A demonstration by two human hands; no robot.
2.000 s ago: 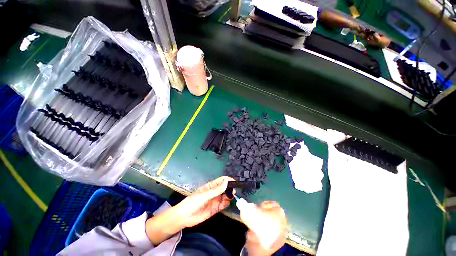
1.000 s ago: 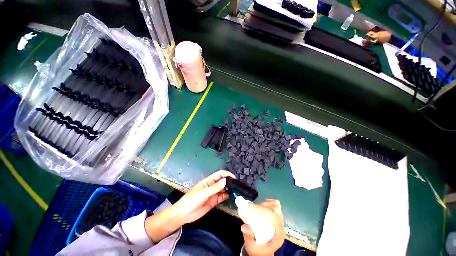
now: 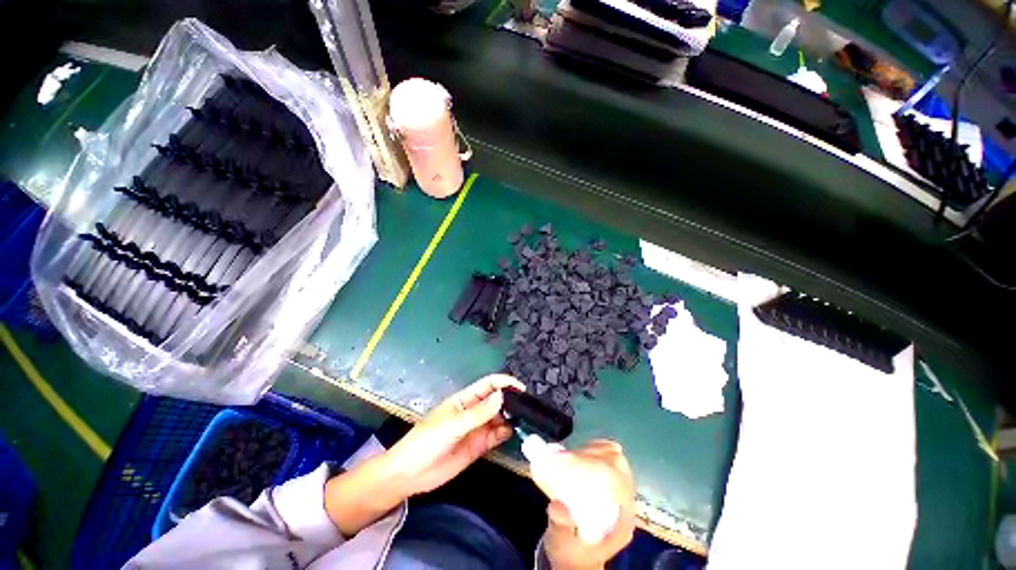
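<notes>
My left hand holds a black plastic housing by its left end, above the bench's front edge. My right hand grips a white glue bottle, its thin nozzle at the housing's near side. Whether glue is coming out cannot be seen. A big loose heap of small dark pads lies just beyond my hands. Several waiting housings lie at the heap's left. A neat row of black housings stands at the far end of a white sheet.
A clear plastic bag of black parts lies at the left. A blue bin of dark parts sits in a blue crate at lower left. A pink flask stands by the metal post. White tissue lies right of the heap. A person's hand shows opposite.
The housing in my left hand has tilted and turned, its right end lower than at first. The bottle stays at it. The person's hand opposite has moved.
</notes>
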